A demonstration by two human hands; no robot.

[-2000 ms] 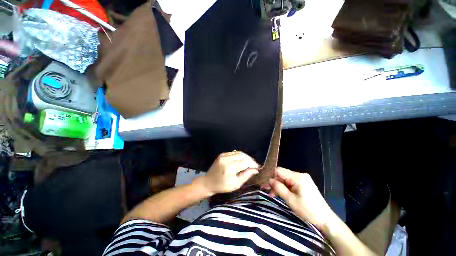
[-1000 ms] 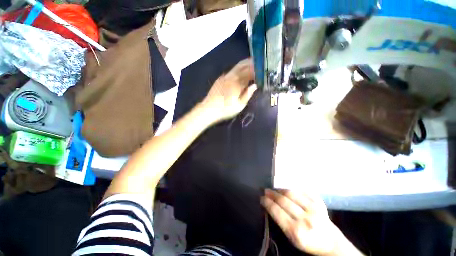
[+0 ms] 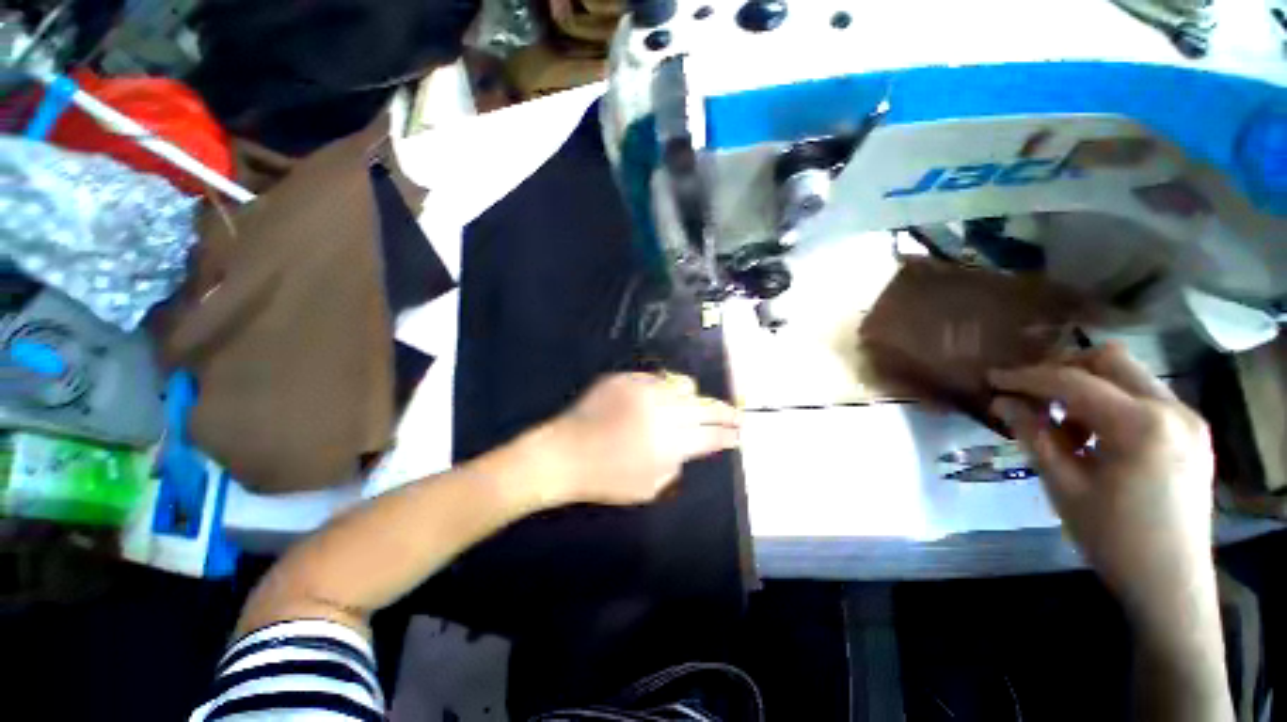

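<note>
A long dark cut panel (image 3: 536, 325) lies on the table under the head of the sewing machine (image 3: 847, 127), with pale chalk marks near the presser foot (image 3: 710, 303). The panel hangs over the table's front edge. My left hand (image 3: 635, 440) lies on the panel, fingers pointing right to its right edge just in front of the needle area. My right hand (image 3: 1108, 437) is at the front right corner of the stack of small brown pieces (image 3: 960, 339), thumb and fingers closed on the brown cloth there.
Brown panels (image 3: 304, 339) with dark layers lie left on the table. At the far left are a red bag (image 3: 155, 127), clear plastic (image 3: 99, 226), a grey fan-like box (image 3: 71, 367), a green bottle (image 3: 71, 477) and a blue-white box (image 3: 184, 494). Small snips (image 3: 988, 463) lie near the right front edge.
My right hand has moved from the panel edge to the brown stack. My left hand has slid back from beside the needle toward me. The view has turned toward the machine, showing more of its head.
</note>
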